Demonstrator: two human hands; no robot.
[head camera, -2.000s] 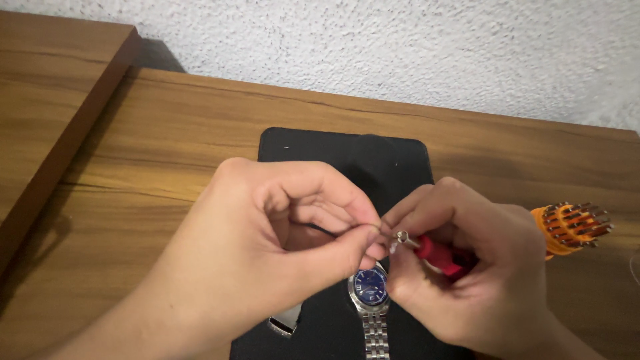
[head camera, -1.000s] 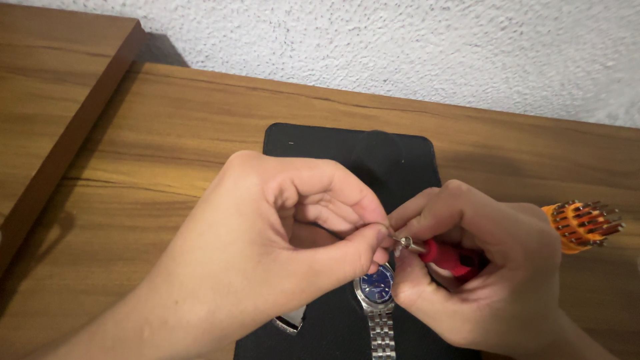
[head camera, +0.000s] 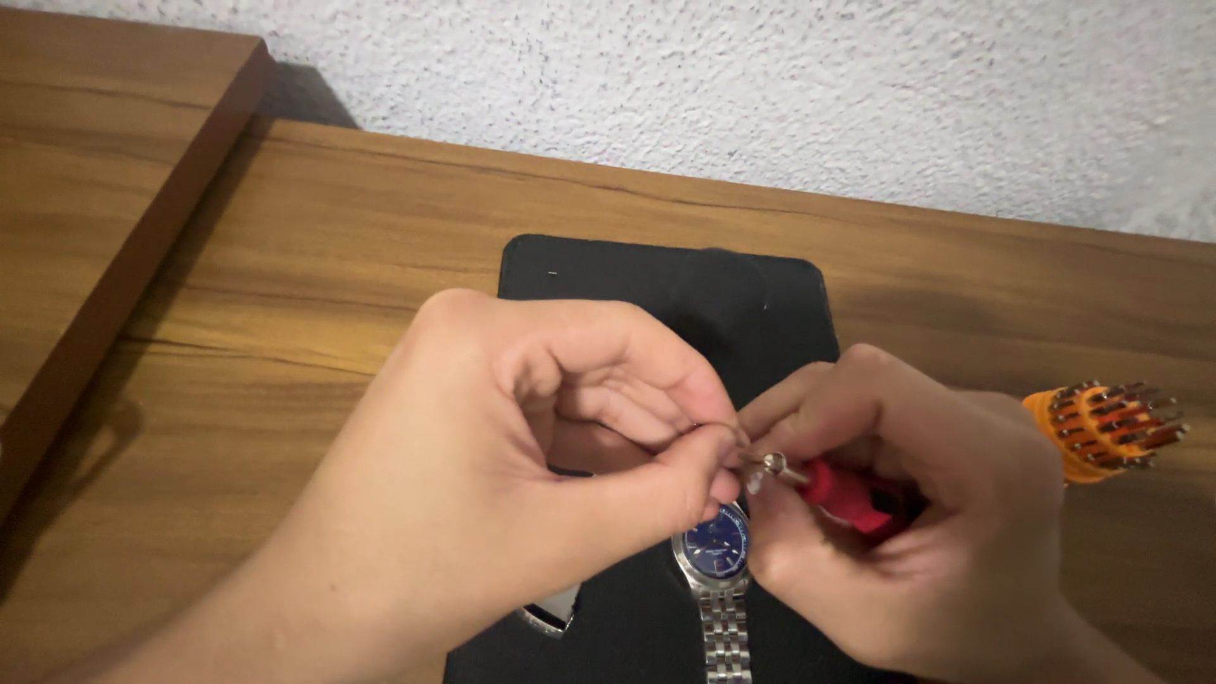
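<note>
My right hand (head camera: 912, 513) is closed around a red-handled screwdriver (head camera: 860, 499), its metal end pointing left toward my other hand. The fingertips of my left hand (head camera: 570, 418) pinch something small and thin, mostly hidden, right at the screwdriver's tip. Below the fingertips lies a wristwatch (head camera: 717, 546) with a blue dial and a steel link bracelet, its upper part covered by my fingers. A shiny metal piece (head camera: 553, 608) shows from under my left hand; what it is I cannot tell. These lie on a black mat (head camera: 655, 271).
An orange holder (head camera: 1064, 432) full of screwdriver bits lies at the right. A tiny pin-like piece (head camera: 552, 274) rests near the mat's top left corner. A raised wooden board (head camera: 142, 266) edges the left side of the wooden table (head camera: 380, 209), and a textured white wall stands behind.
</note>
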